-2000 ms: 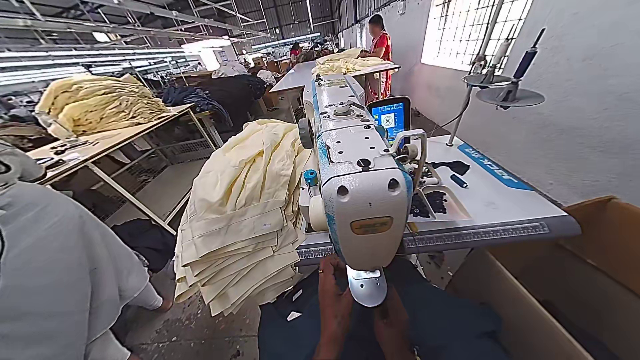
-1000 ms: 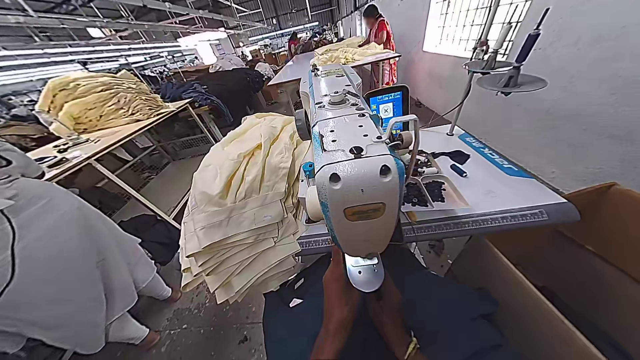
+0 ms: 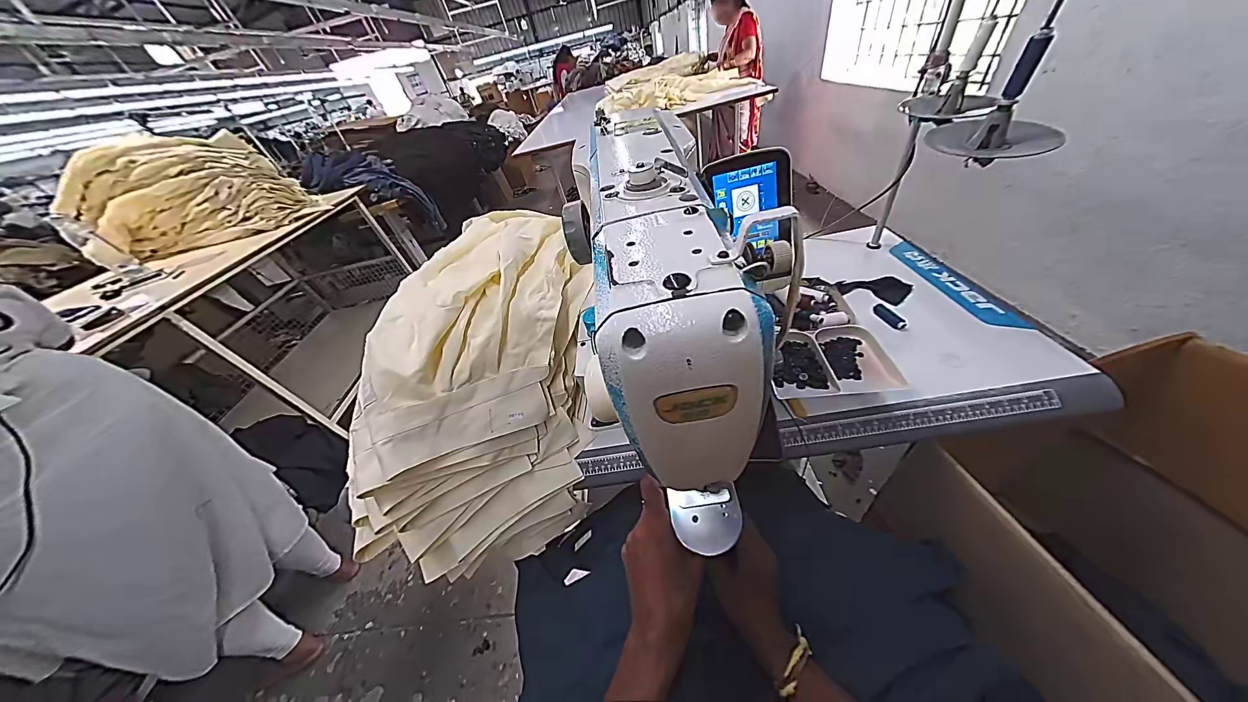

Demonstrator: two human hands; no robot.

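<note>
A white and blue Jack sewing machine (image 3: 682, 380) fills the middle of the view, its rounded metal foot end (image 3: 704, 520) pointing down toward me. Just left of that end, my left hand (image 3: 658, 556) is on dark navy cloth (image 3: 858, 595), with its fingertips partly behind the machine head. My right hand (image 3: 746, 570), with a yellow band at the wrist, is at the right of the metal end, its fingers mostly hidden. The cloth spreads below both hands and has small white tags (image 3: 575, 576) at its left. What the fingers grip cannot be made out.
Stacked cream garments (image 3: 468, 390) hang left of the machine. A divided tray of black buttons (image 3: 838, 361) and a blue thread spool (image 3: 889, 316) lie on the machine table (image 3: 975, 361). Cardboard boxes (image 3: 1024, 546) stand at right. A person in white (image 3: 136, 507) is at left, another in red beyond.
The person in white at left has come further into view since the first frame. Both my hands stay by the machine's metal end. The view has shifted slightly.
</note>
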